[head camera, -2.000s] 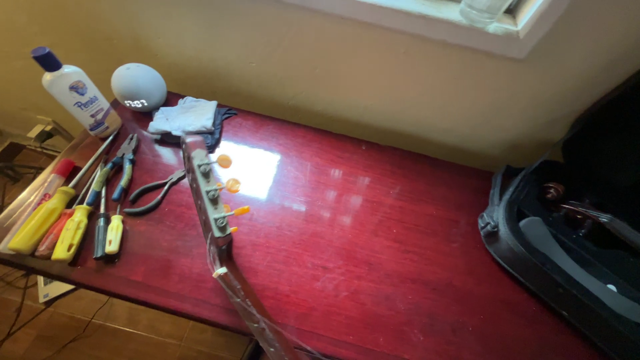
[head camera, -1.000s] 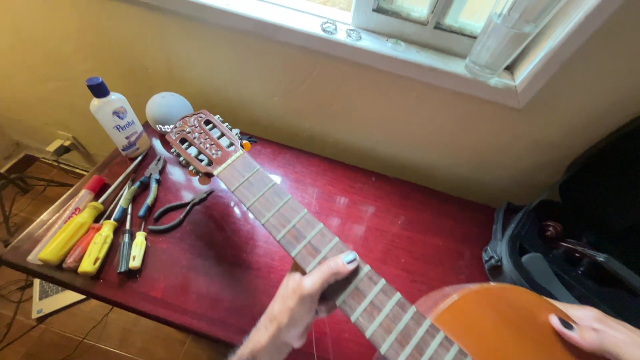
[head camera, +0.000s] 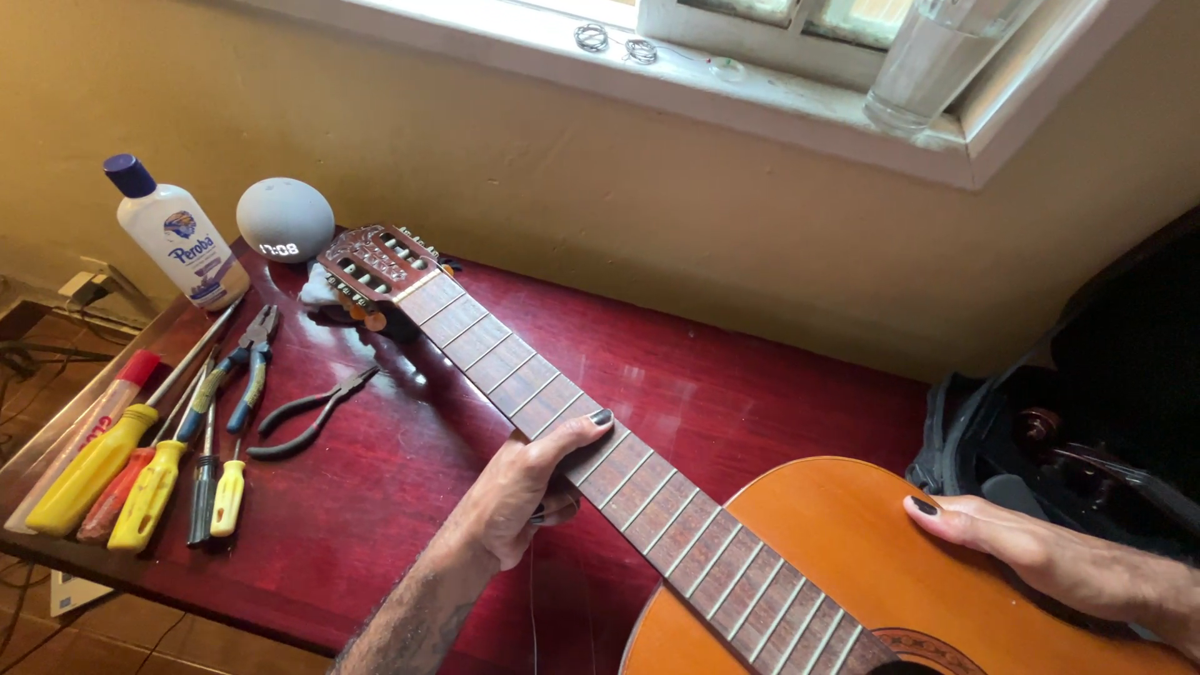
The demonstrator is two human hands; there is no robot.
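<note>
A classical guitar lies face up across the lower right, its orange-brown body (head camera: 825, 525) partly out of view. My left hand (head camera: 520, 483) is wrapped around the neck (head camera: 647, 502), thumb on the fretboard and fingers beneath. On the upper edge of the body rests my right hand (head camera: 1012, 544), its thumb on the top and its fingers hidden. The slotted headstock (head camera: 380, 262) is over a pale cloth (head camera: 319, 289) on the table. No strings show over the fretboard; a thin loose strand (head camera: 532, 600) hangs below my left hand.
Several screwdrivers, combination pliers (head camera: 234, 370) and long-nose pliers (head camera: 314, 412) lie on the red table (head camera: 750, 375). A white bottle (head camera: 183, 244) and a round smart speaker (head camera: 285, 220) stand behind. An open black case (head camera: 966, 431) is at right; wire coils (head camera: 592, 37) and a glass (head camera: 928, 66) sit on the windowsill.
Two seconds ago the neck stood edge-on with no hands visible; the fretboard now faces up and both hands are in view. Since one second ago, the body has come further into view.
</note>
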